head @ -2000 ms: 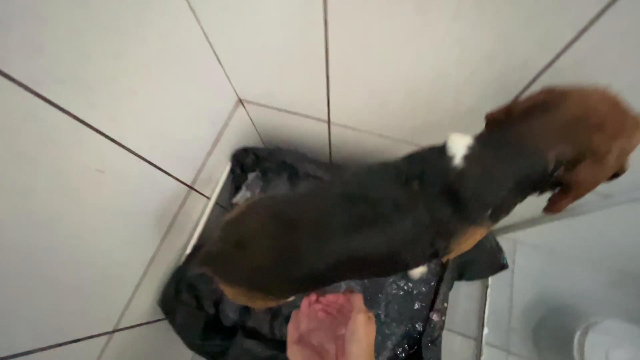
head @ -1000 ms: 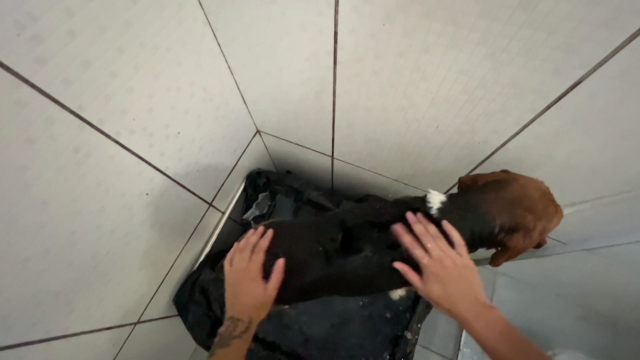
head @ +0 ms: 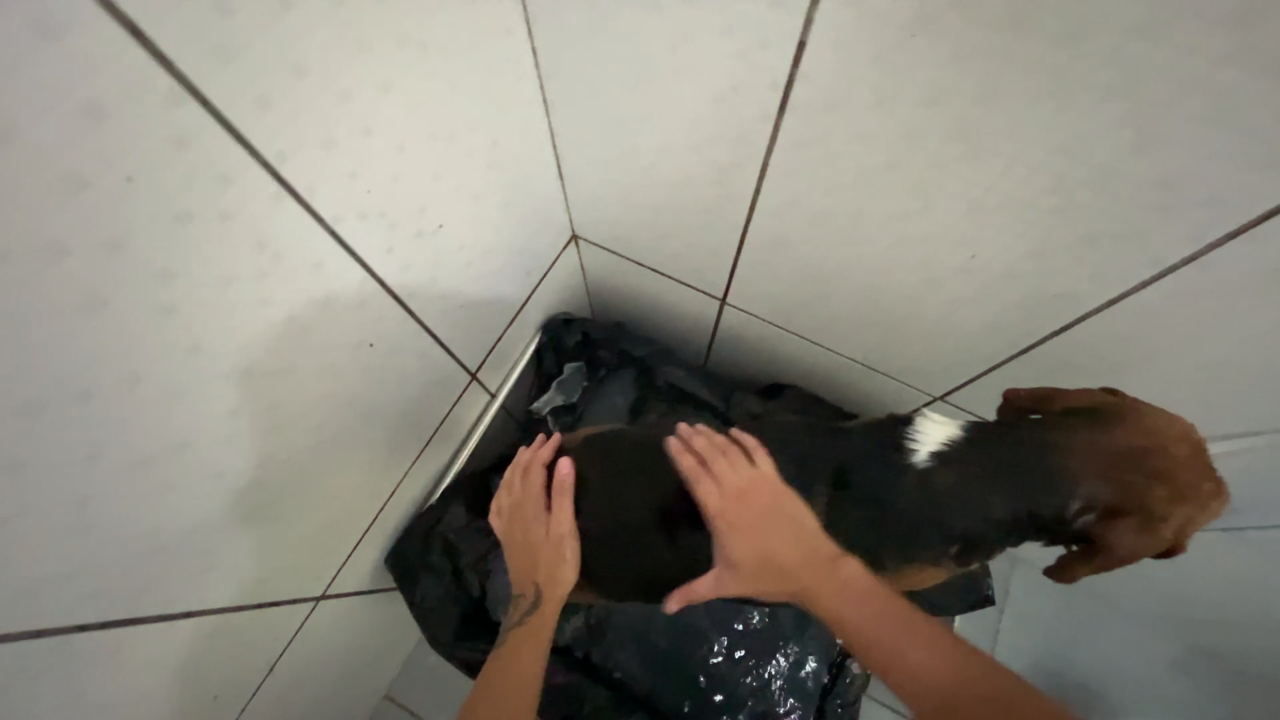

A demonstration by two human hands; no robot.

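A dog [head: 860, 480] with a black back, a brown head and a white patch at its neck stands on black plastic sheeting [head: 700, 650], its head to the right. My left hand [head: 538, 515] lies against the dog's rump, fingers pointing up the view. On the lower back rests my right hand [head: 745, 515], its fingers spread and the thumb toward the near flank. Neither hand grips anything. The dog's legs are mostly hidden beneath its body.
Pale tiled walls [head: 400, 150] meet in a corner behind the dog. A light straight edge [head: 485, 420] runs along the sheeting's left side. Water glistens on the near sheeting. Grey floor tile [head: 1150, 620] shows at the lower right.
My right hand has moved left along the dog's back, from near the shoulders to the lower back. Two seconds ago only one cupped hand showed, below the dog's belly.
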